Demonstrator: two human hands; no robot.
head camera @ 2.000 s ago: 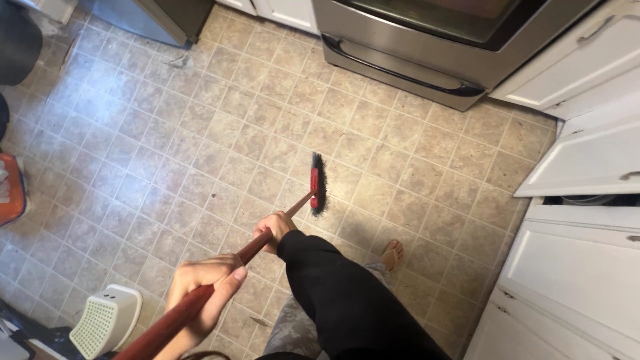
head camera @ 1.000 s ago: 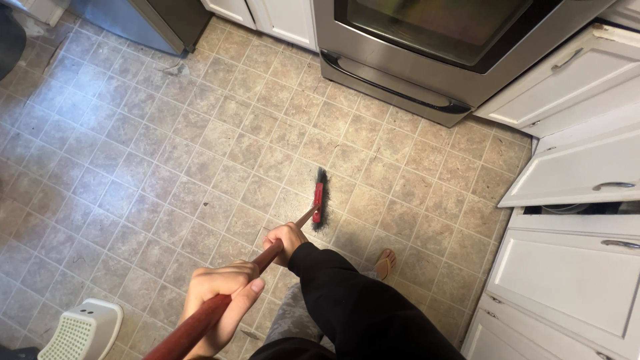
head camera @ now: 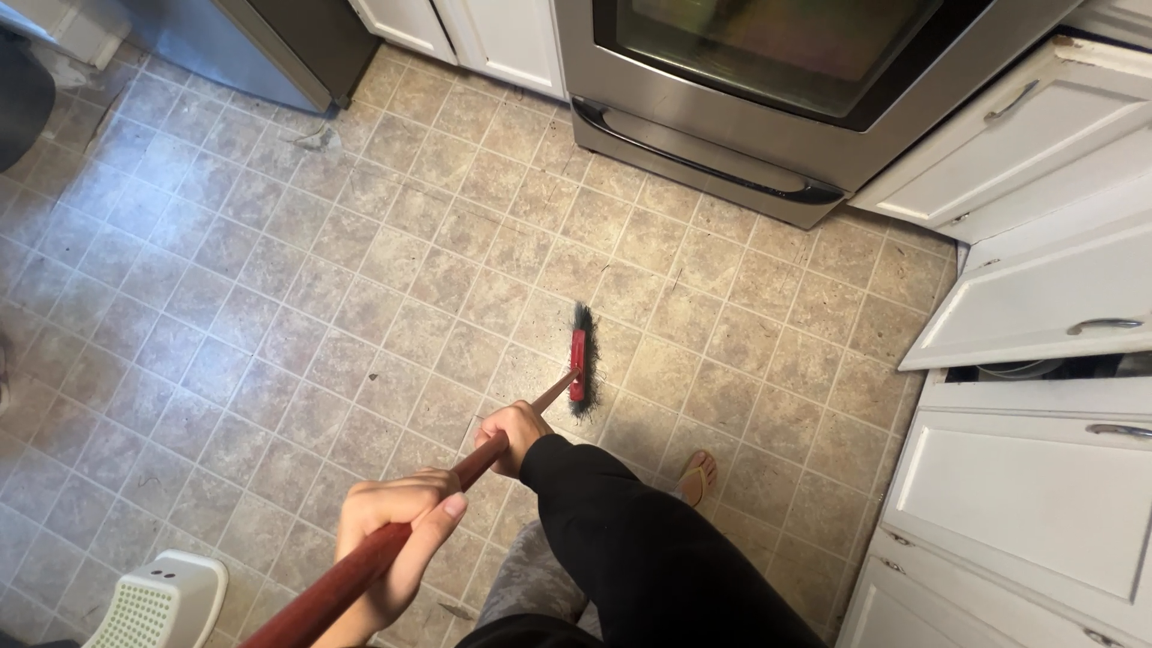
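Observation:
A broom with a red head [head camera: 578, 364] and dark bristles rests on the tiled floor, slightly right of the view's middle. Its reddish-brown handle [head camera: 337, 585] runs down to the lower left. My left hand [head camera: 396, 540] is wrapped around the upper handle, nearest the camera, thumb along the top. Farther down the shaft, closer to the broom head, my right hand [head camera: 513, 438] grips it, its arm in a black sleeve. Loose hairs and small bits of debris lie on the floor around the bristles.
A steel oven [head camera: 711, 135] stands at the top, beside white cabinets [head camera: 1026, 504] along the right; one cabinet door [head camera: 1035, 297] there hangs ajar. The refrigerator [head camera: 270, 45] is at upper left. A white step stool [head camera: 166, 598] sits at lower left. My sandalled foot [head camera: 697, 477] is right of the broom.
Both hands keep their hold on the broom handle. The view has shifted somewhat, and an orange object at the left edge two seconds ago is out of view.

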